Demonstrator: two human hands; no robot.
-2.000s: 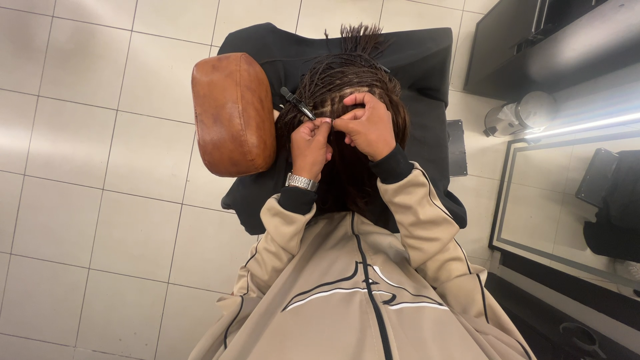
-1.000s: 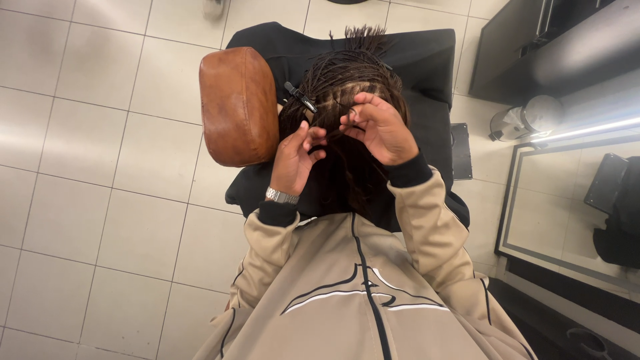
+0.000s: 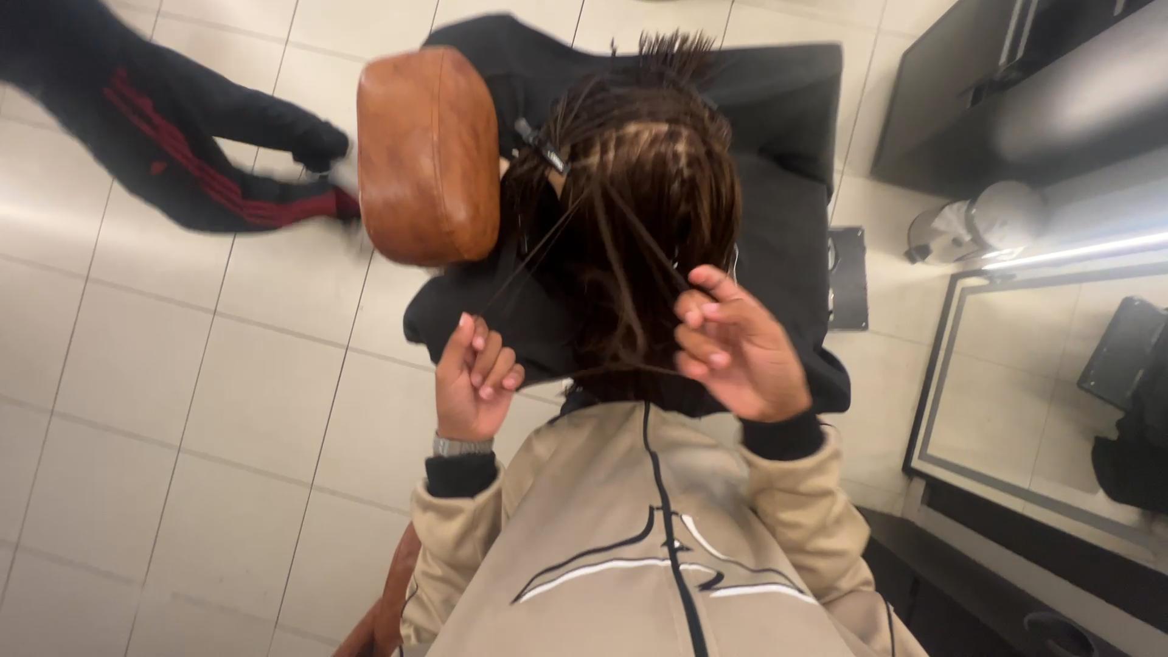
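Note:
A seated person's dark brown hair (image 3: 675, 201), seen from above, has thin braids at the top and loose hair below a parted row. My left hand (image 3: 476, 376), with a metal watch at its wrist, is closed on a thin strand drawn out to the lower left of the head. Strands run to my right hand (image 3: 737, 342) too; its thumb and fingers are curled around them at the lower right. A black hair clip (image 3: 541, 146) sits in the hair on the left side. Black cloth (image 3: 785, 201) covers the person's shoulders.
A brown leather cushion (image 3: 429, 155) stands left of the head. Beyond it a person in dark trousers with red stripes (image 3: 210, 155) is on the tiled floor (image 3: 182, 365). At the right are a bin (image 3: 976, 224), a framed mirror (image 3: 1049, 383) and a dark cabinet (image 3: 949, 91).
Both hands have moved down from the parted row and farther apart, drawing long strands out from the head. A person's legs have come into view at the upper left.

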